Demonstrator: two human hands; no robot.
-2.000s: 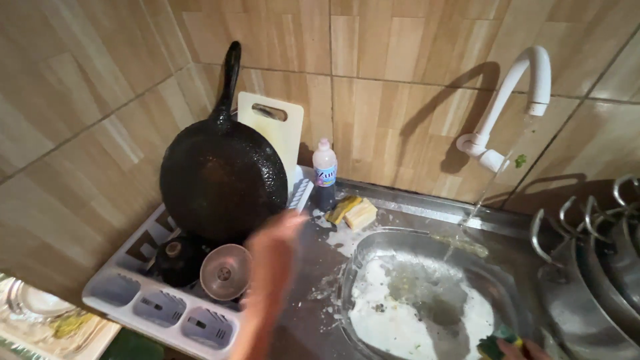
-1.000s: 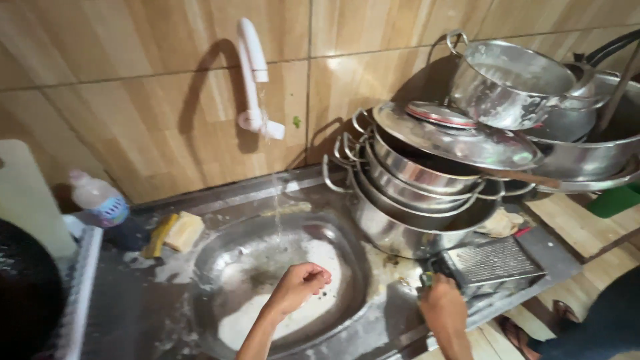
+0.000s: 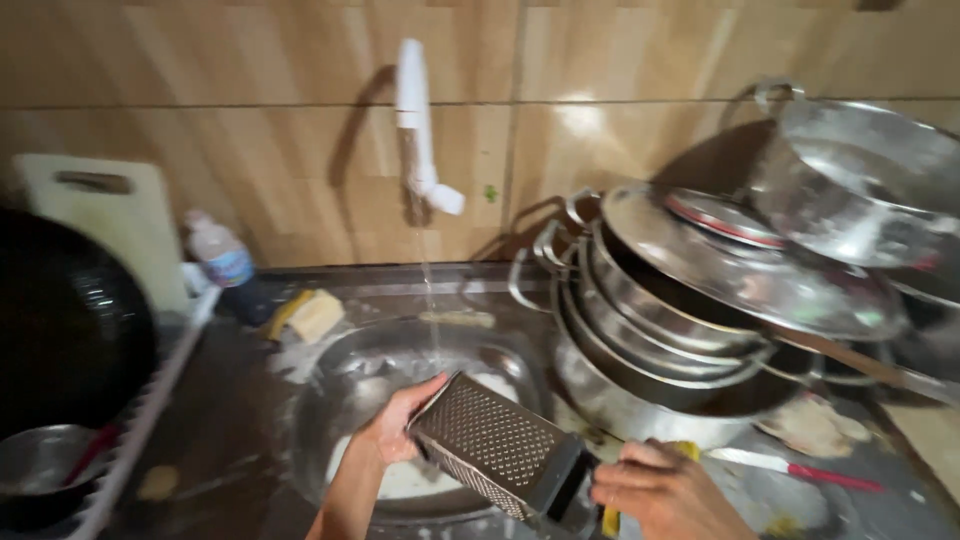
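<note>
A metal box grater (image 3: 495, 435) is tilted over the near right part of the steel sink (image 3: 300, 450). My left hand (image 3: 397, 427) grips its far left end, fingers along the edge. By the grater's dark-rimmed end, my right hand (image 3: 660, 487) is closed on a yellow sponge (image 3: 611, 519), of which only edges show. A thin stream of water runs from the white faucet (image 3: 420, 135) into the basin, where white suds lie. Whether my right fingers touch the grater's rim is unclear.
Stacked steel pots (image 3: 637, 375) with a lid (image 3: 750, 262) stand close on the right, near a red-handled knife (image 3: 832, 476). At left are a black pan (image 3: 67, 322), a dish rack (image 3: 150, 420), a plastic bottle (image 3: 229, 262) and a soap bar (image 3: 316, 316).
The grater, on the counter beside the pots one second ago, is now held over the sink in my left hand. The view swung right, then partly back left.
</note>
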